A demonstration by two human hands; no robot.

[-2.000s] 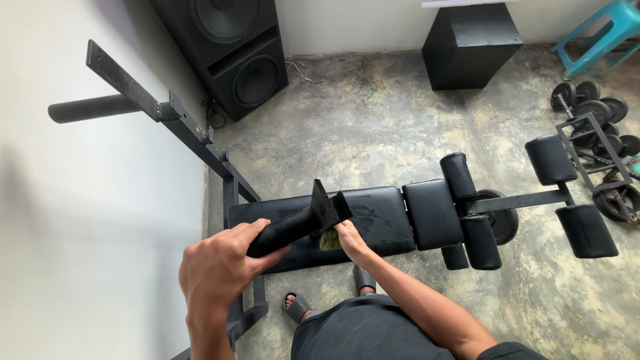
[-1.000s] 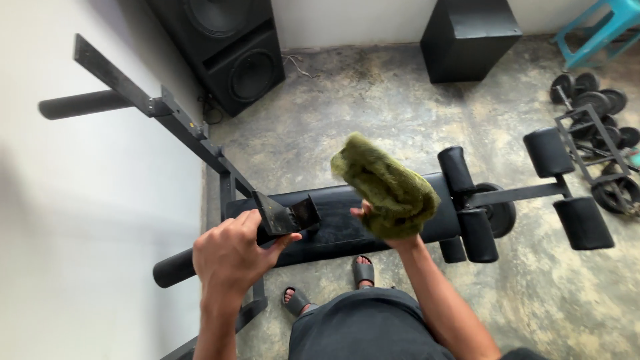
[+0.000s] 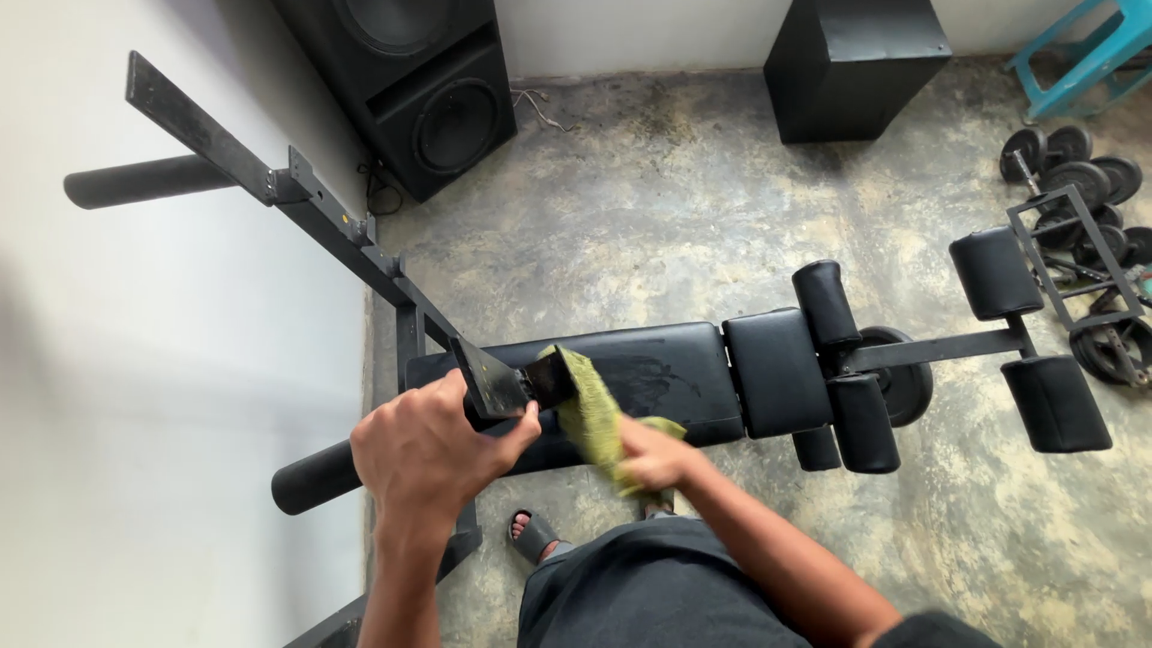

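Observation:
My left hand [image 3: 432, 441] grips the black metal upright of the weight bench's rack, just below its bracket [image 3: 504, 382]. A padded handle [image 3: 315, 477] sticks out to the left of that hand. My right hand [image 3: 657, 454], slightly blurred, holds a green cloth [image 3: 589, 414] that hangs against the right edge of the bracket. Beneath both lies the black padded bench [image 3: 666, 378], with dark marks on its seat cover. The rack's other arm [image 3: 333, 238] slants to the upper left.
A black loudspeaker [image 3: 450, 117] stands by the wall, with a black box [image 3: 855, 81] farther right. At the right are a blue plastic stool [image 3: 1071, 63], dumbbells [image 3: 1071, 180] and a metal frame [image 3: 1071, 261]. Foam leg rollers [image 3: 990, 270] extend from the bench.
The green cloth, bunched in my raised right hand a second ago away from the bracket, now touches the bracket's edge and hangs more spread out. My left hand remains at the upright.

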